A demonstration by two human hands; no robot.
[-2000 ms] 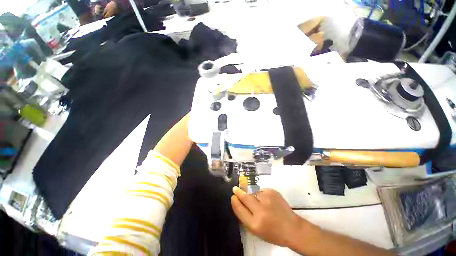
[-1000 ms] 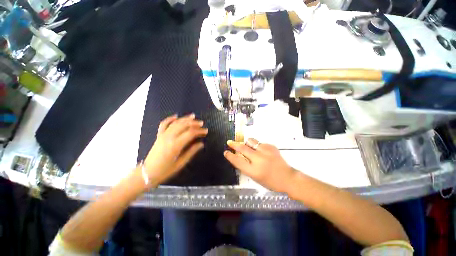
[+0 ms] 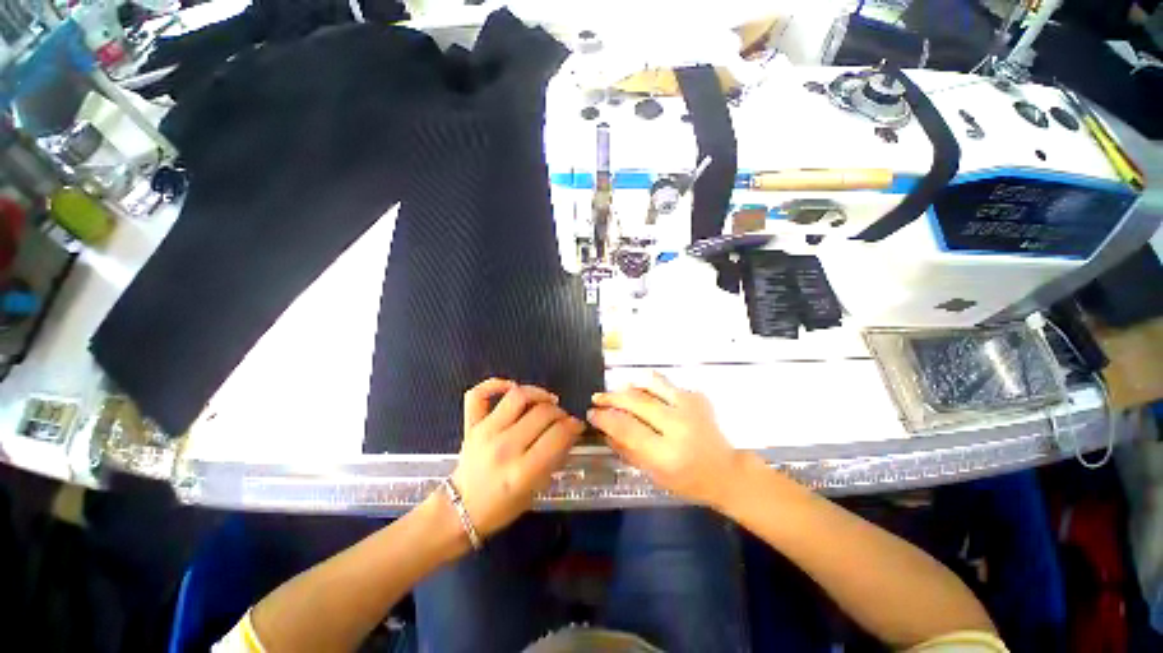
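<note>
A black ribbed cut piece (image 3: 446,293) lies flat left of the needle, its right edge running down from the presser foot (image 3: 597,271). A larger forked black panel (image 3: 255,230) joins it at the upper left. My left hand (image 3: 513,449) rests on the piece's lower right corner, fingertips bent onto the fabric. My right hand (image 3: 666,440) is beside it, fingertips at the same edge; the fabric at both fingertips is pinched and partly hidden. The white sewing machine head (image 3: 791,140) stands behind and to the right.
Black labels (image 3: 788,293) hang at the machine's front. A clear plastic tray (image 3: 963,376) lies right of the bed. A ruler (image 3: 867,469) runs along the table's front edge. A wooden-coloured stick (image 3: 820,180) lies along the head, and a black strip (image 3: 709,153) drapes over it.
My hands have moved down to the lower right corner of the ribbed piece and come together. Earlier, my left arm reached behind the machine head. The view has shifted, showing more of the machine's right end.
</note>
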